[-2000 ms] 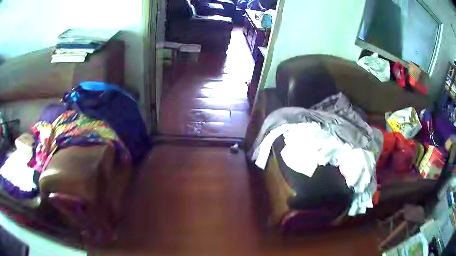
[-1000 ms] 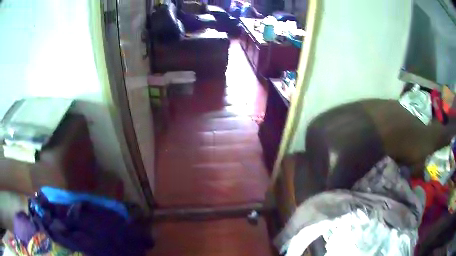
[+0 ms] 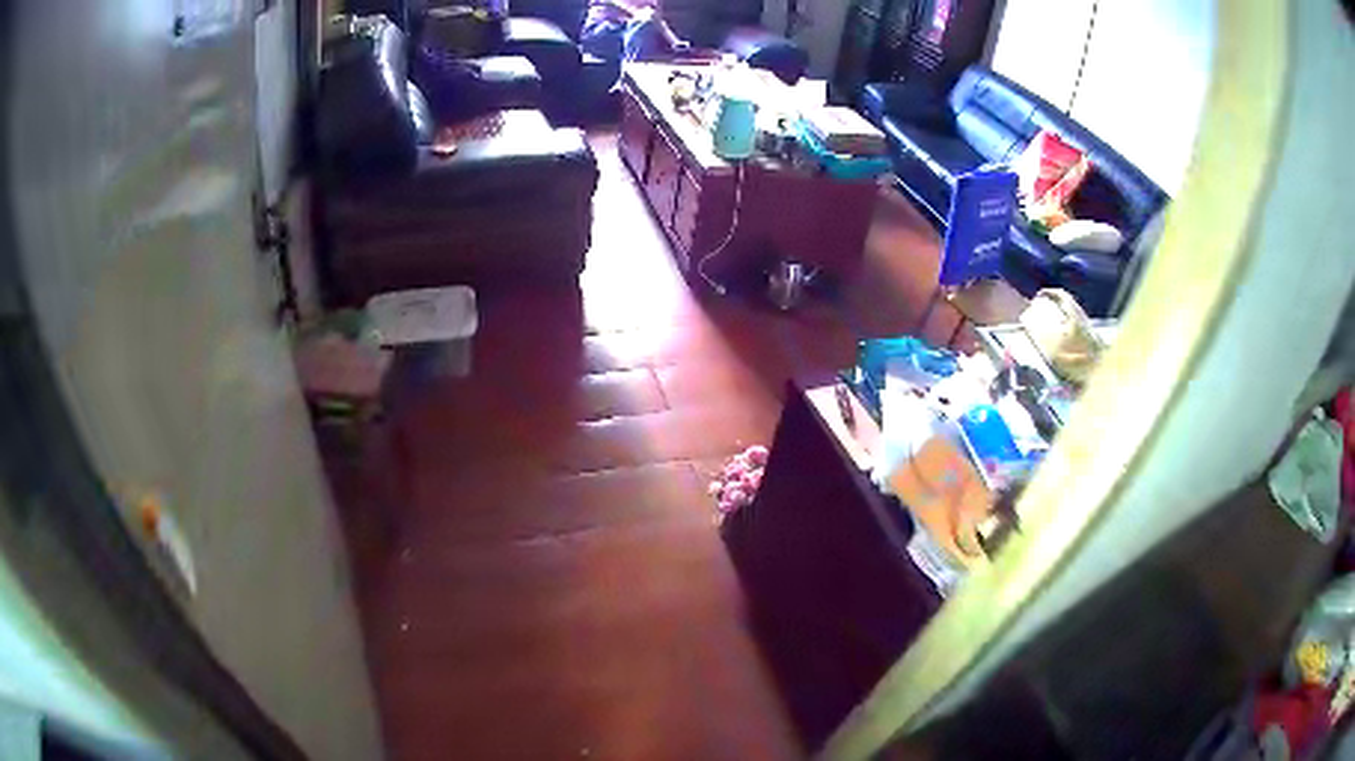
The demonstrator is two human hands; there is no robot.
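Note:
Neither of my hands is in the picture. Nearest in front of me is the open doorway, with a pale door (image 3: 186, 372) on the left and a yellowish door frame (image 3: 1107, 431) on the right. Beyond it lies a reddish wood-look floor (image 3: 580, 595). A dark red cabinet (image 3: 832, 572) stands just inside on the right, its top piled with papers, blue items and an orange-brown item. Further back a coffee table (image 3: 810, 208) with dark red sides holds a pale mint-green jug (image 3: 734, 127) and clutter.
A white-lidded tub (image 3: 424, 315) and a small stool (image 3: 345, 372) stand by the door. Dark leather sofas (image 3: 446, 193) line the left; another (image 3: 1025, 127) stands at right with a blue board before it. A seated person (image 3: 617, 27) is at the back. A pink bunched thing (image 3: 739, 483) lies beside the cabinet.
The view has moved forward into the doorway and shows more of the room beyond. The clothes piles and the left-side books have left the picture.

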